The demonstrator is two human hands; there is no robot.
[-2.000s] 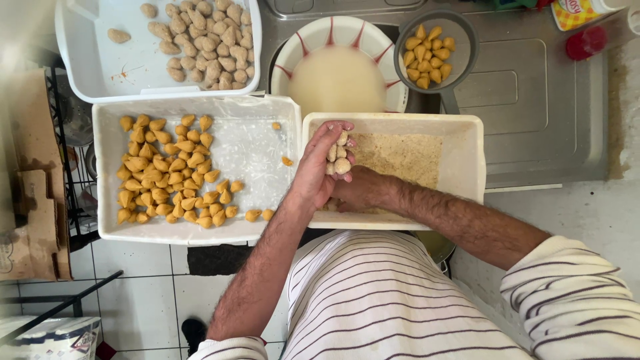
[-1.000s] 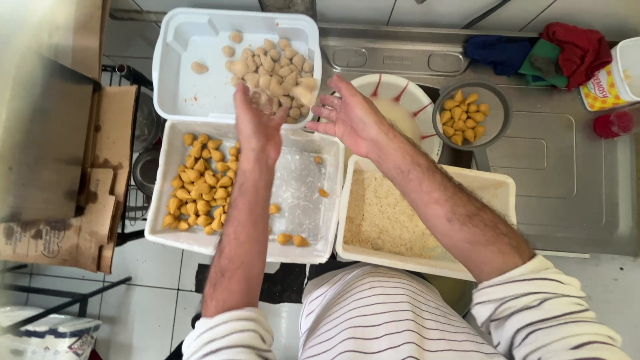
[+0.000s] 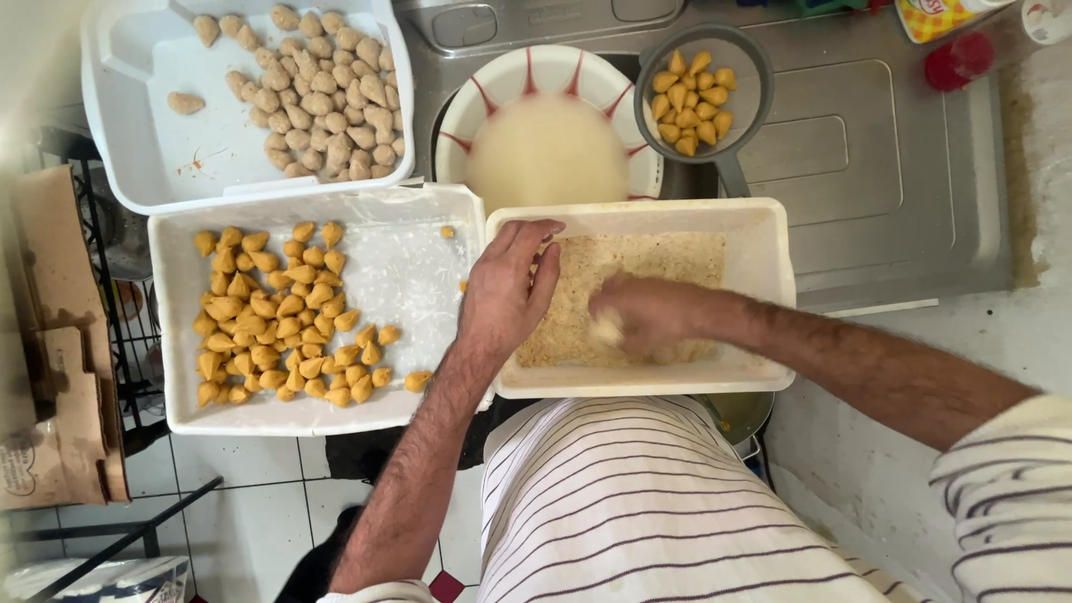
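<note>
My left hand rests over the left rim of a white tub of breadcrumbs, palm down; whether anything lies beneath it is hidden. Inside the tub, my right hand is blurred, its fingers curled on a pale dough piece among the crumbs. A white tray at the left holds many orange teardrop-shaped dough pieces. Crumb-coated pieces fill the right side of a pale blue tub behind it.
A red-striped bowl of cloudy liquid stands in the sink behind the crumbs. To its right, a grey strainer holds more orange pieces. A red-capped container lies far right; cardboard stands at the left edge.
Both hands have moved from the pale blue tub, where they released coated pieces a second ago, to the crumb tub. Two seconds ago my left hand held several pieces.
</note>
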